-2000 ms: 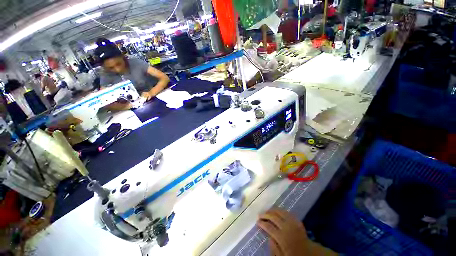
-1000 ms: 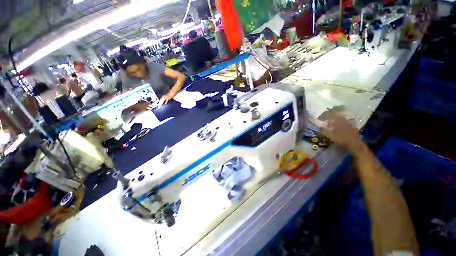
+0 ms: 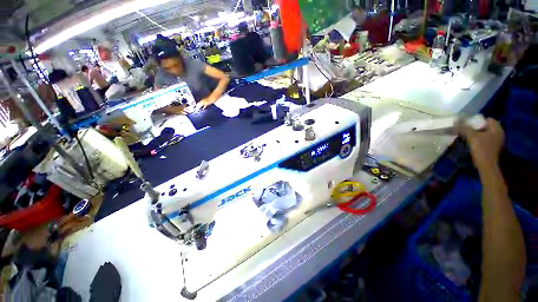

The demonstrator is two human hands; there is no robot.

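Note:
My right hand (image 3: pixel 487 140) is stretched out over the neighbouring table's edge at the right. Its fingers are closed on the end of a pale flat piece, like paper or card (image 3: pixel 435 124), which is motion-blurred. My left hand is not in view. The white JACK sewing machine (image 3: pixel 236 191) stands in front of me, its needle area (image 3: pixel 192 233) at the left. A crumpled pale blue-grey cloth scrap (image 3: pixel 276 202) lies on the machine bed. A dark cloth piece (image 3: pixel 105 283) lies at the table's lower left.
Yellow and red scissor loops (image 3: pixel 354 199) lie right of the machine, by small round parts (image 3: pixel 377 171). A blue basket (image 3: pixel 422 259) with cloth is at lower right. A person (image 3: pixel 189 76) works at a machine behind the dark cloth (image 3: pixel 177 162).
My right hand has moved from the ruler-marked front edge, past the small parts, to the far right, and now holds the pale flat piece. The dark piece shows more at lower left.

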